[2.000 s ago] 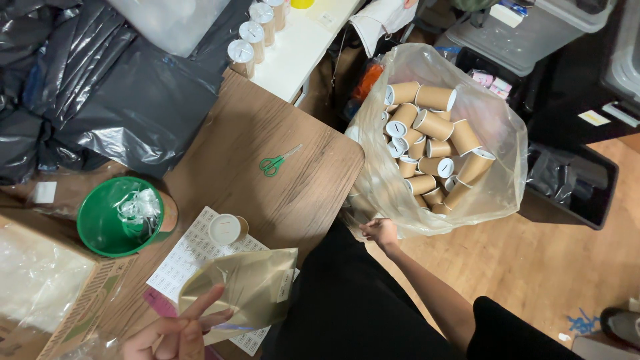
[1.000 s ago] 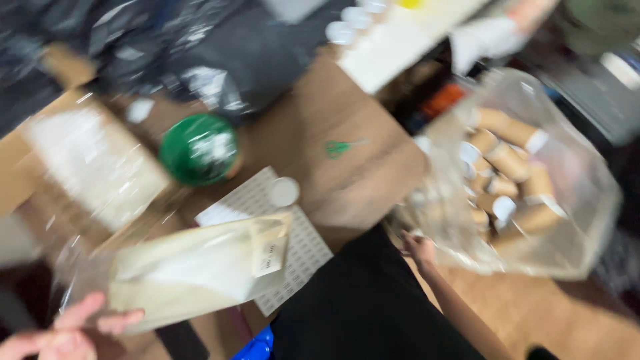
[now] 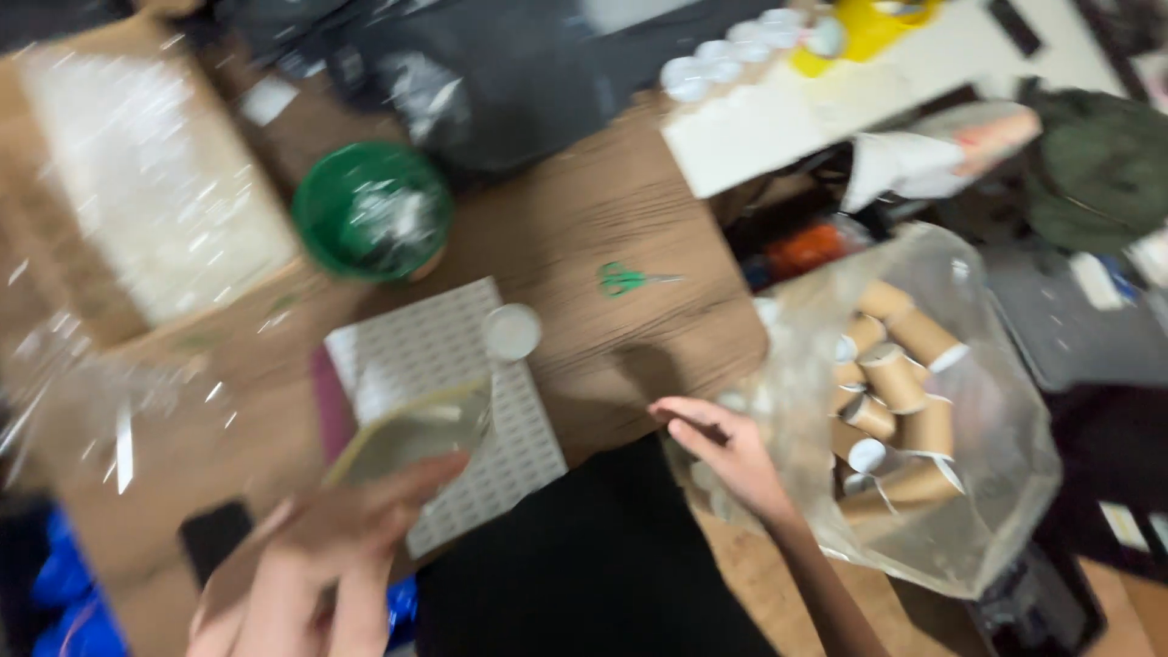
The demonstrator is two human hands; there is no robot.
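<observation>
My left hand, blurred at the lower left, holds a translucent plastic bag above a sheet of small printed labels. A small tub with a white lid stands at that sheet's upper right edge. My right hand is beside the table's near right corner, fingers apart, with nothing seen in it. To its right, a large clear plastic bag holds several brown cardboard tubes with white lids. Green-handled scissors lie on the wooden table.
A green bucket with crumpled clear plastic stands left of the scissors. Farther left is a cardboard box lined with plastic. Lidded tubes line a white table. Another person's hand shows at the upper right.
My right hand has let go of the large bag's rim and moved over by the table corner. The plastic bag at my left hand has changed its tilt. The view has shifted.
</observation>
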